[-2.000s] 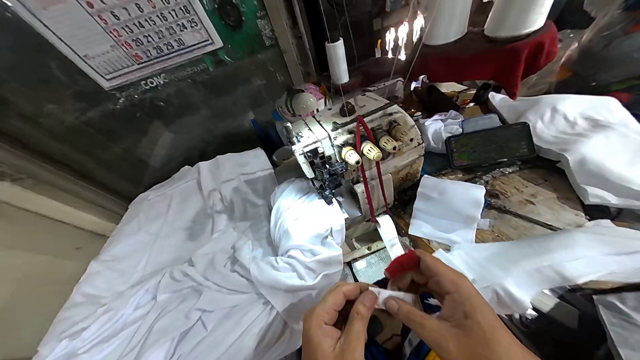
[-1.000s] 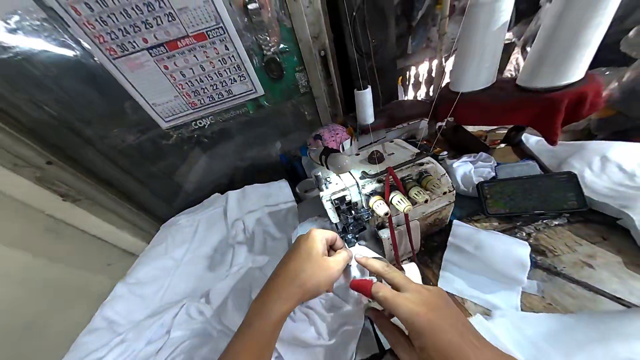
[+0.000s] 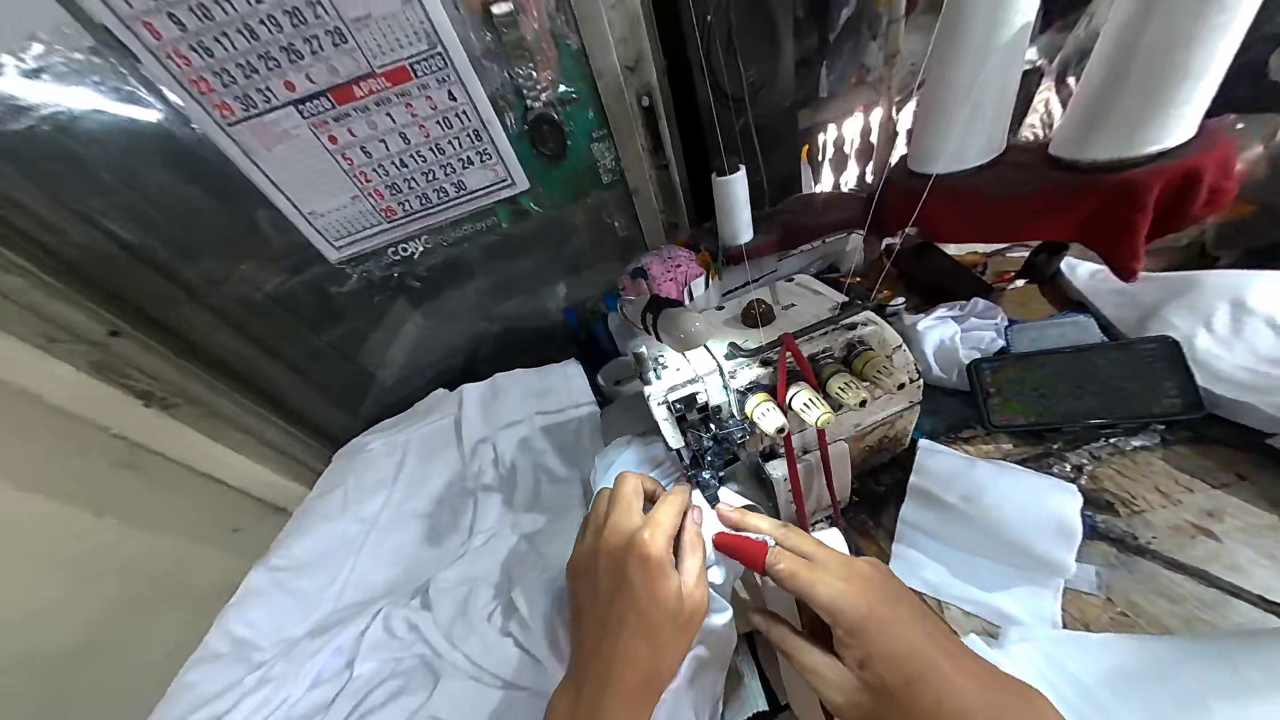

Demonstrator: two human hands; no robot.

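A white overlock sewing machine [image 3: 790,370], its lamp lit, stands at the centre with a red cord looped over its tension dials. Right before its presser foot [image 3: 708,485], my left hand [image 3: 640,580] pinches white fabric [image 3: 470,540] between thumb and fingers. My right hand [image 3: 850,600] is beside it, index fingertip on the fabric near the foot, with a red wrap [image 3: 742,551] on one finger. Its thumb is lower down, by a white strip at the machine's front. The needle area is partly hidden by machine parts, and the fabric under my palms is out of sight.
To the right lie a square white fabric piece [image 3: 985,535], a dark phone [image 3: 1087,383] and more white cloth [image 3: 1190,330] on a worn wooden table [image 3: 1190,500]. Behind are large white thread cones [image 3: 970,90] on red cloth [image 3: 1060,200]. A calendar [image 3: 330,110] hangs at upper left.
Two seconds ago both hands held a small white piece in front of the machine, lower in view. They have since moved up to the presser foot, onto the white fabric. The view has shifted.
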